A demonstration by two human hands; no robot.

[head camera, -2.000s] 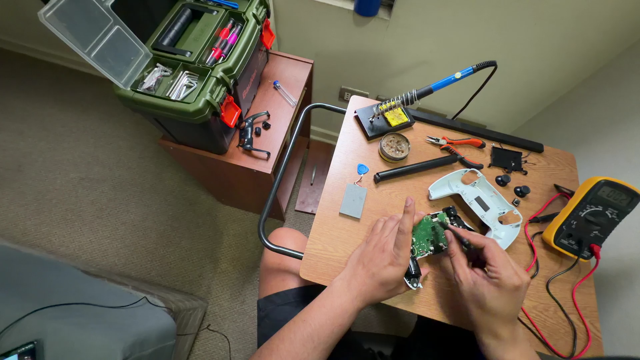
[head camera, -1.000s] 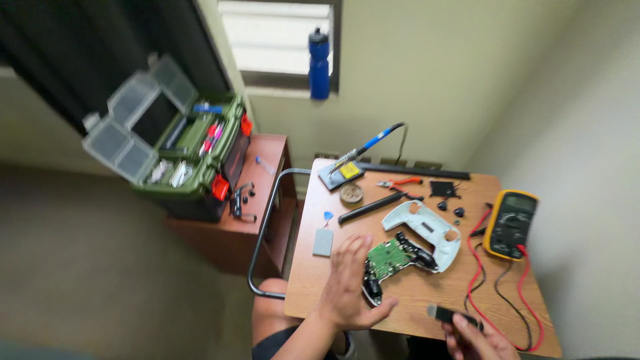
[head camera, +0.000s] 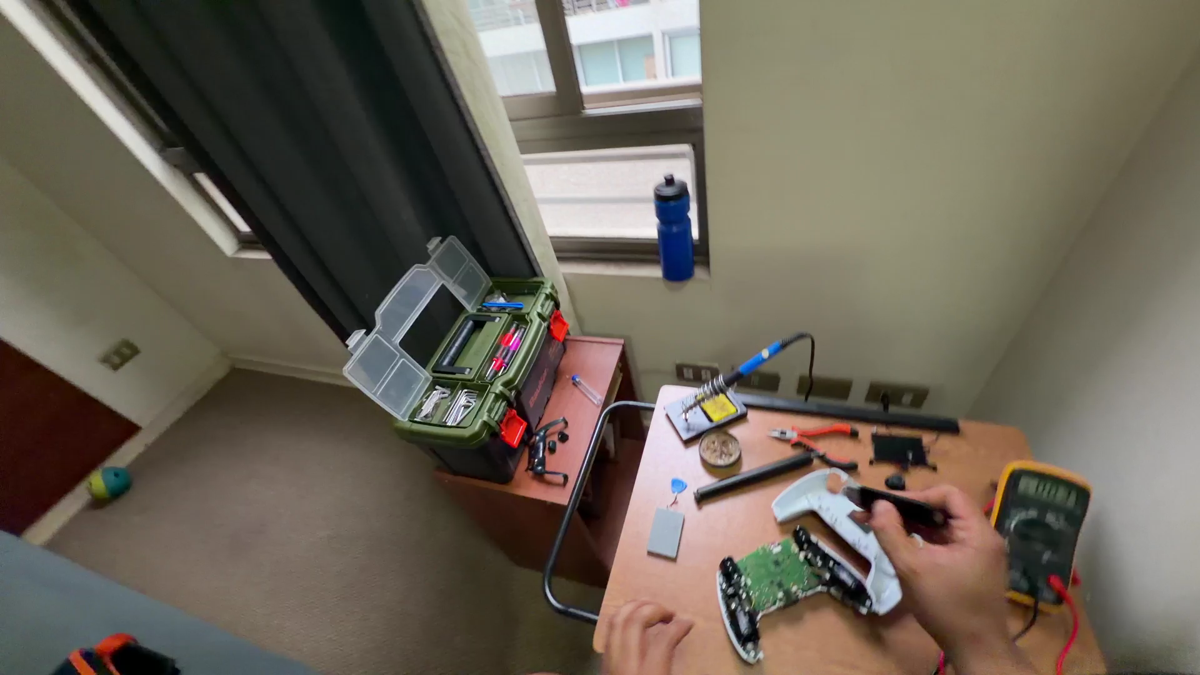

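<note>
A small dark oblong part [head camera: 898,506], too unclear to identify, is pinched between the thumb and fingers of my right hand [head camera: 947,562], above a white game controller shell [head camera: 816,495]. My left hand [head camera: 645,639] rests at the table's near left edge, its fingers loosely curled and partly cut off by the frame; nothing shows in it. Between the hands lies an opened game controller with a green circuit board [head camera: 774,574], touching or close to the shell. A grey battery pack [head camera: 666,533] and a blue guitar pick [head camera: 678,486] lie to the left of it.
Along the back of the table are a soldering iron [head camera: 750,364] in its stand, a round tin [head camera: 720,450], orange-handled pliers [head camera: 816,431] and a black tube [head camera: 753,478]. A yellow multimeter [head camera: 1041,525] with red and black leads stands right. An open green toolbox [head camera: 487,375] sits on the side cabinet.
My right hand has lifted the dark part from low at the right to above the white shell. My left hand has drawn back from the circuit board. The view has swung up and left.
</note>
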